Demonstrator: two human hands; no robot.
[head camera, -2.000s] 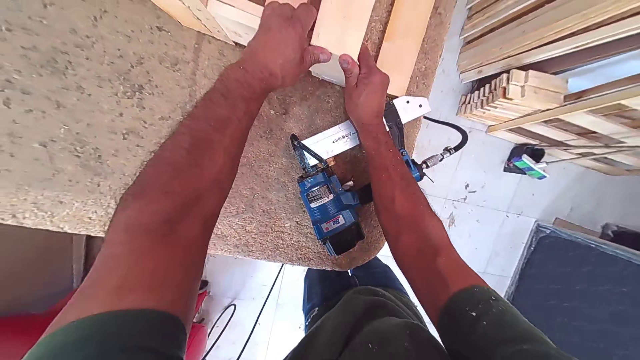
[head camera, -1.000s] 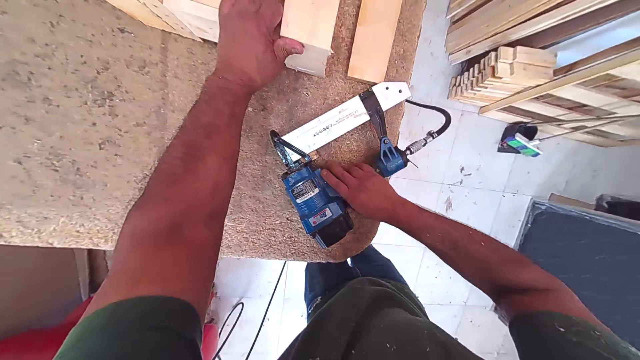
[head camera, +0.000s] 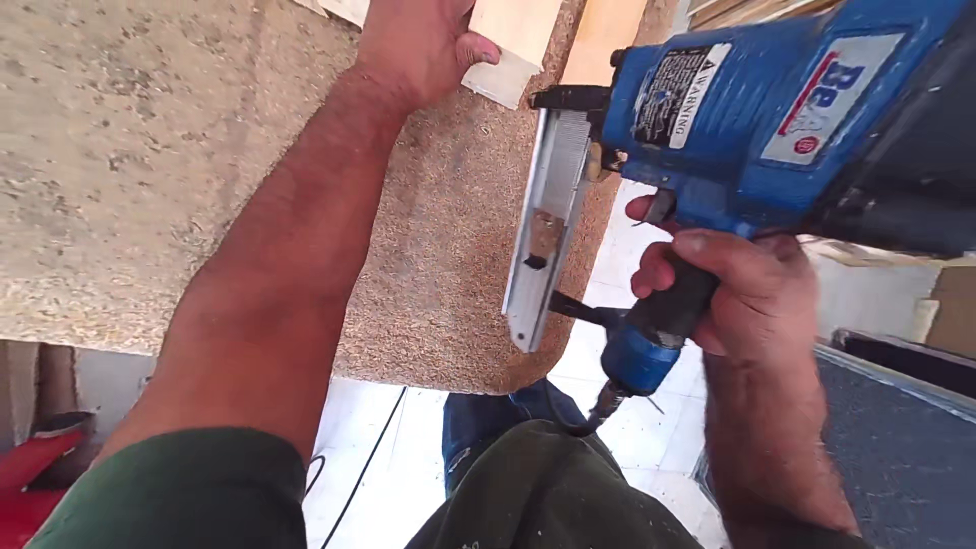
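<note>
My right hand (head camera: 732, 290) grips the black handle of a blue BeA pneumatic stapler (head camera: 732, 114), a finger at its trigger. The tool is raised, its nose near the end of a pale wooden board (head camera: 518, 46), and its metal magazine (head camera: 545, 229) slants down over the worktable. Whether the nose touches the wood I cannot tell. My left hand (head camera: 427, 46) is at the top, its thumb on the left edge of that board; the other fingers are partly cut off by the frame. A second wooden board (head camera: 606, 38) lies to the right.
The particleboard worktable (head camera: 442, 305) has a rounded corner near my legs. An air hose (head camera: 602, 412) hangs from the tool's handle. Stacked timber (head camera: 747, 14) is at the top right, a dark panel (head camera: 900, 450) at the lower right, and a red object (head camera: 38, 465) at the lower left.
My right hand has come off the wood and taken hold of the stapler, which lay on the table before. The tool is now lifted and turned, its nose by the board. My left hand stays at the board.
</note>
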